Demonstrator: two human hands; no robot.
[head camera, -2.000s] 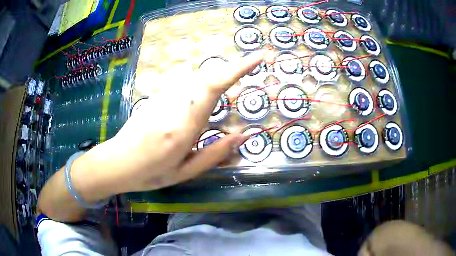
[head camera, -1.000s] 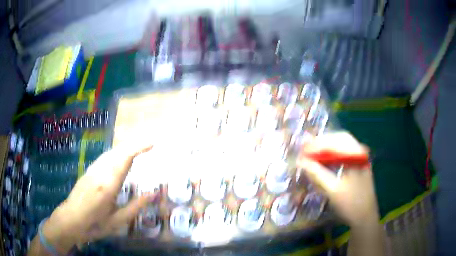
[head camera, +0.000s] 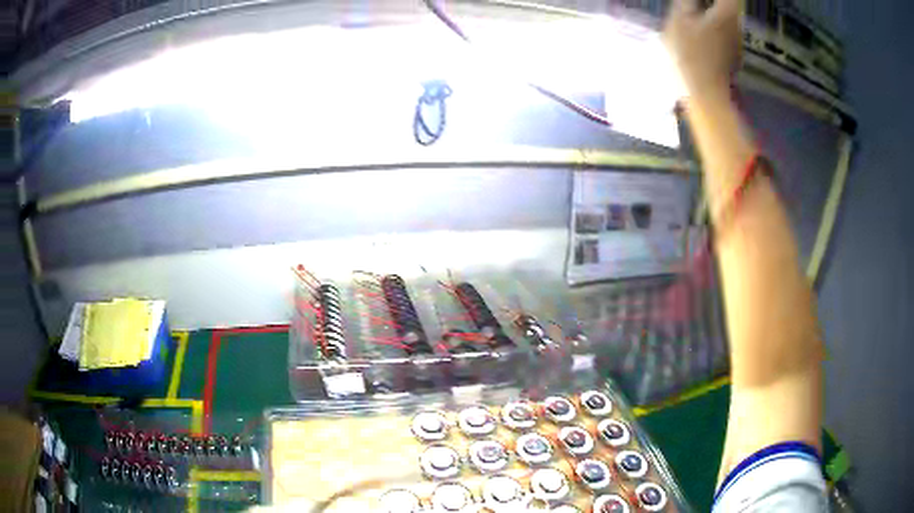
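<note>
My right hand is raised at the top right, beside the overhead shelf. The frame's top edge cuts it off, so what the fingers touch or hold is hidden. The main blister tray lies low in the middle, cut off by the bottom edge. Speaker drivers with white rings and dark centres lie flat in its middle and right pockets. Its left part shows bare tan pockets. A pale, blurred shape at the bottom edge over the tray may be my left hand; its fingers cannot be made out. No red probe shows.
Clear rear trays hold dark columns of discs behind the main tray. A slotted tray is at left. A blue bin with papers stands back left. A boxy instrument sits on the overhead shelf. An instruction sheet hangs on the wall.
The view has tilted up to the wall and shelf. My right hand has moved from over the tray up to the shelf; the red probe has gone from sight. My left hand has mostly left view.
</note>
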